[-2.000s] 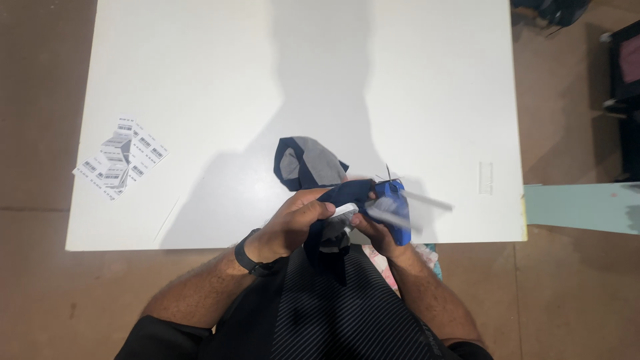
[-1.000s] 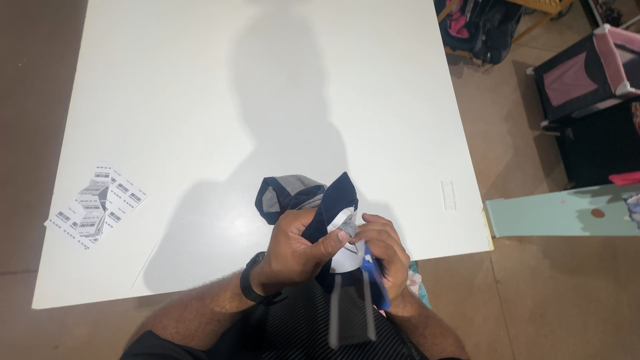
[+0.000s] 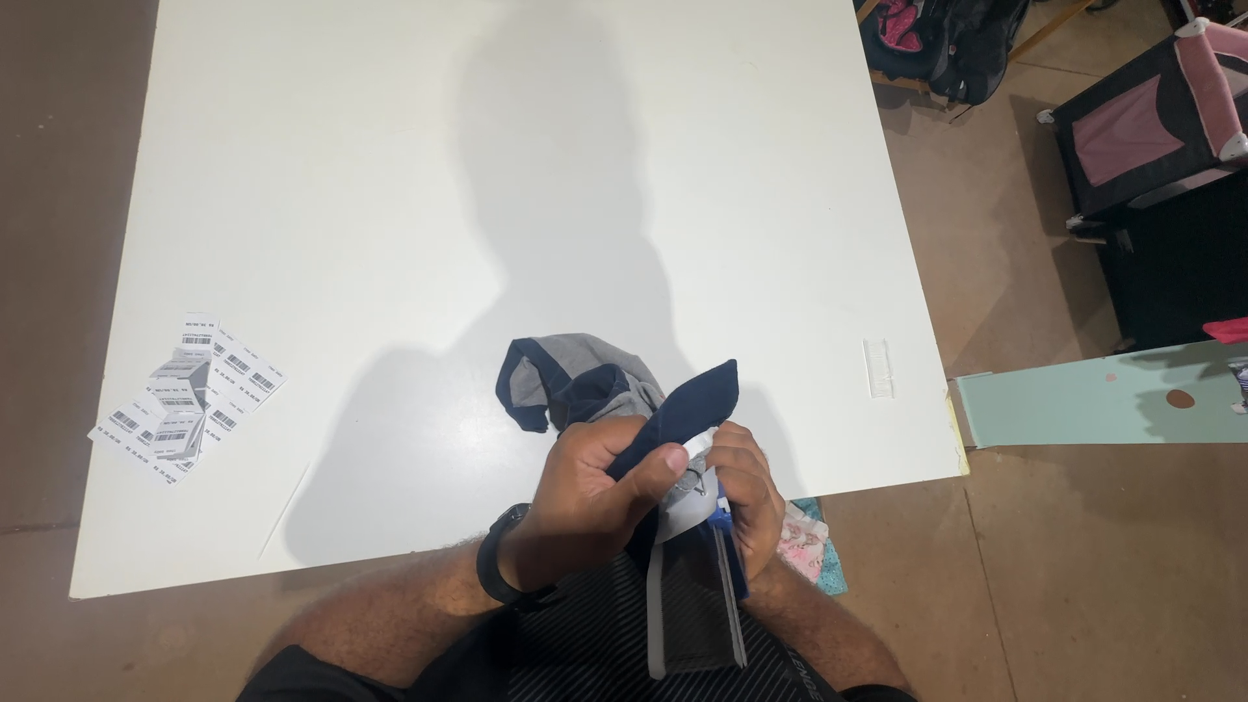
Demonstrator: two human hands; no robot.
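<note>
My left hand (image 3: pixel 597 489), with a black band on its wrist, pinches a navy and grey fabric garment (image 3: pixel 583 375); part of it lies bunched on the white table. A navy flap (image 3: pixel 694 405) rises between my hands. My right hand (image 3: pixel 746 492) is closed around a blue and grey hand tool (image 3: pixel 722 512), mostly hidden by the fingers. Two long grey bars (image 3: pixel 656 624) of the tool point down toward my body. A white piece (image 3: pixel 686 509) lies between the hands against the fabric; whether it is a tag or lining, I cannot tell.
Folded strips of barcode labels (image 3: pixel 179 414) lie at the left of the white table (image 3: pixel 370 195). A clear plastic fastener strip (image 3: pixel 878 369) is near its right edge. Beyond stand a pale green board (image 3: pixel 1092 402) and a pink and black playpen (image 3: pixel 1131 136). Patterned cloth (image 3: pixel 805 546) shows below the front edge.
The tool's grey bars pointed right two seconds ago and now point down toward my body. The navy flap stands up more between my hands. The view has shifted.
</note>
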